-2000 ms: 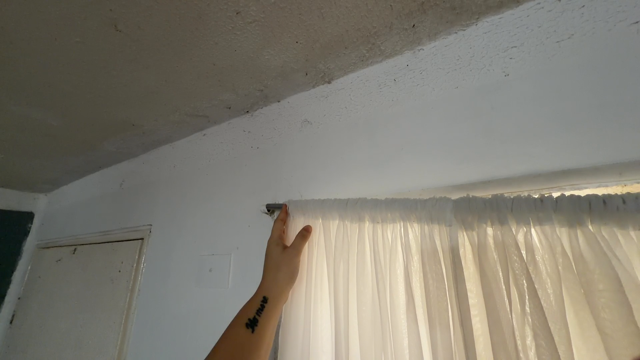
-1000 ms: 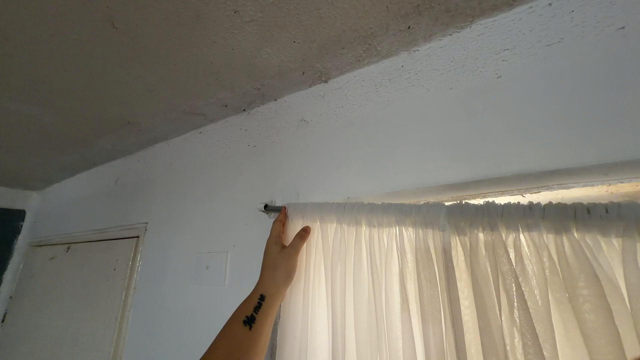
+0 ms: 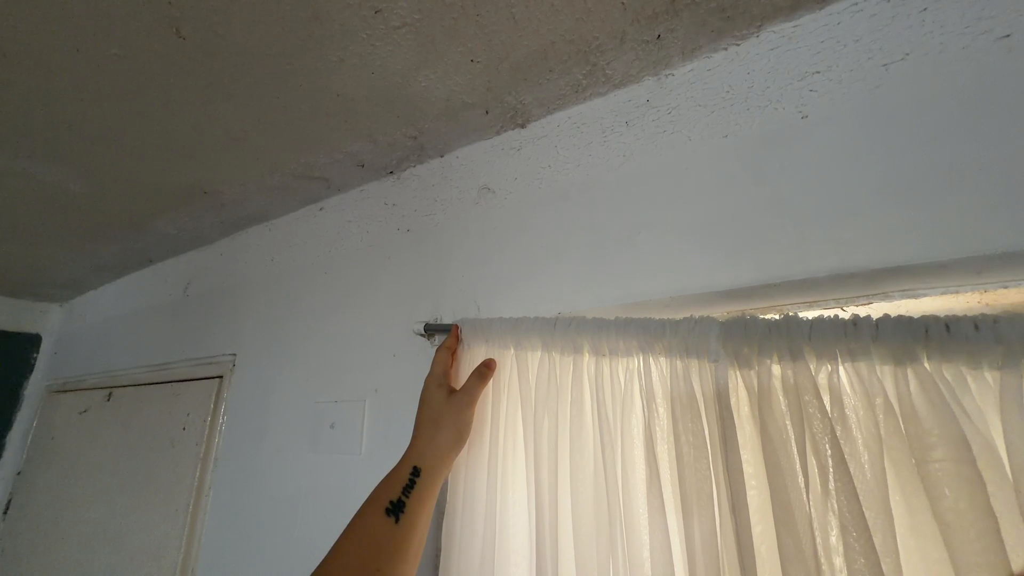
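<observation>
My left hand (image 3: 446, 408) is raised at the left end of a gathered, sheer white curtain (image 3: 640, 440). Its fingers point up, and the foremost fingertip touches the curtain's top edge beside the bare end of a grey metal curtain rod (image 3: 437, 328). The thumb stands apart from the fingers, in front of the cloth. No closed grip shows, though the far side of the fingers is hidden. The gathered top of the curtain covers the rod to the right of the hand. My right hand is out of view.
A white door (image 3: 112, 472) in its frame stands at the lower left. A square cover plate (image 3: 339, 427) is on the white wall between door and curtain. The rough ceiling (image 3: 240, 104) slopes across above, and a recessed window edge (image 3: 840, 292) runs above the curtain.
</observation>
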